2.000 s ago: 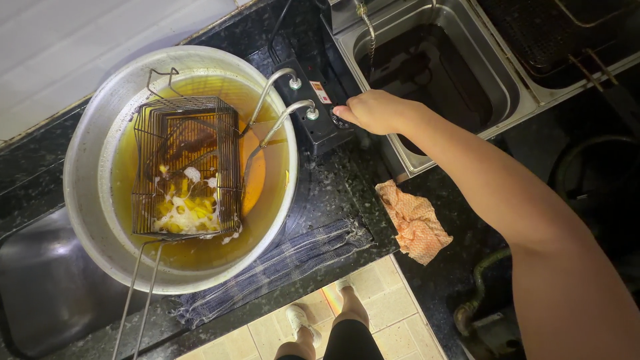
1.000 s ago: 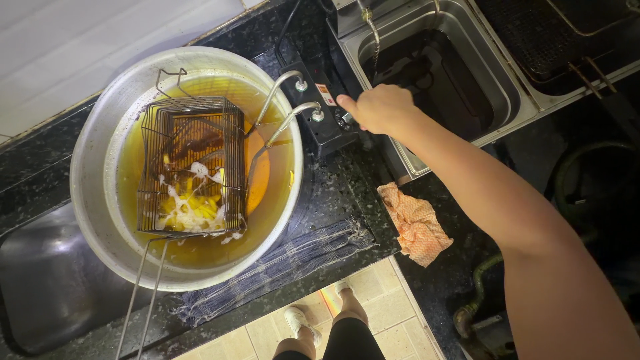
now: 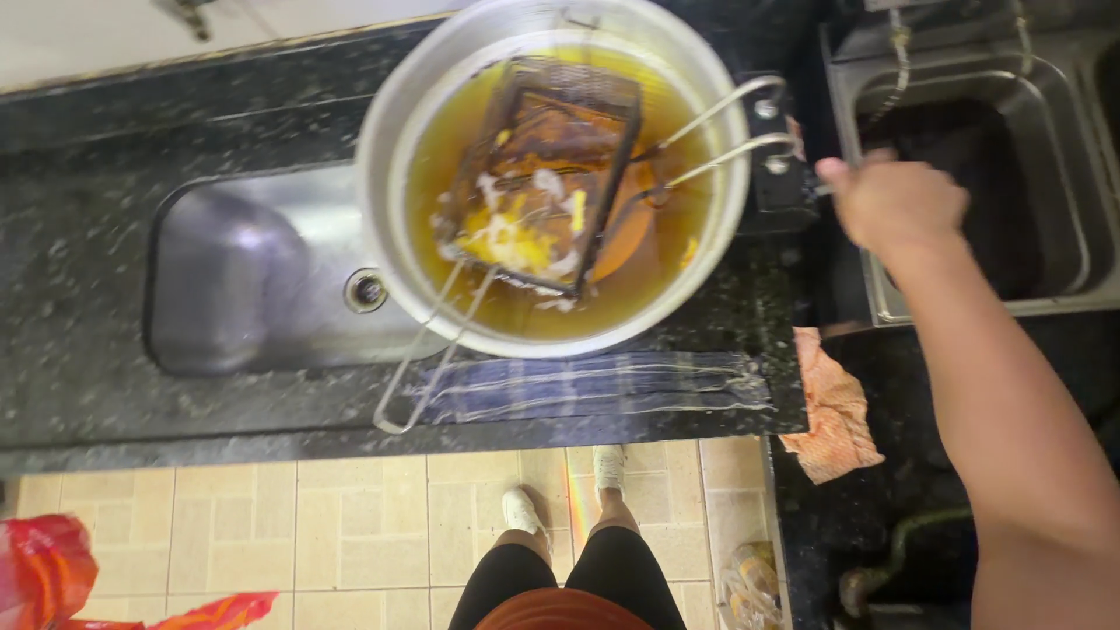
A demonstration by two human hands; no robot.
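My right hand (image 3: 906, 206) is at the right, its fingers closed at the side of a black heating-element control box (image 3: 781, 188), on a small part mostly hidden by the hand. Two bent metal rods run from the box over the rim of a large round aluminium basin (image 3: 385, 219) of yellow oil-like liquid. In the basin sits a dark wire frying basket (image 3: 604, 219) with whitish and yellow bits in it; its long wire handle (image 3: 394, 394) reaches over the near rim. A round orange shape shows beside the basket in the liquid. My left hand is out of view.
A steel sink (image 3: 245, 262) lies left of the basin on the dark stone counter (image 3: 70, 350). A folded blue checked cloth (image 3: 595, 385) lies along the front edge. At the right are a steel fryer well (image 3: 1032, 289) and a crumpled orange-white cloth (image 3: 836, 411). Red plastic (image 3: 44, 560) shows at the lower left.
The view has swung left, showing more of the sink and floor. My right hand stays beside the control box. The basket remains in the basin, with its handle over the near rim.
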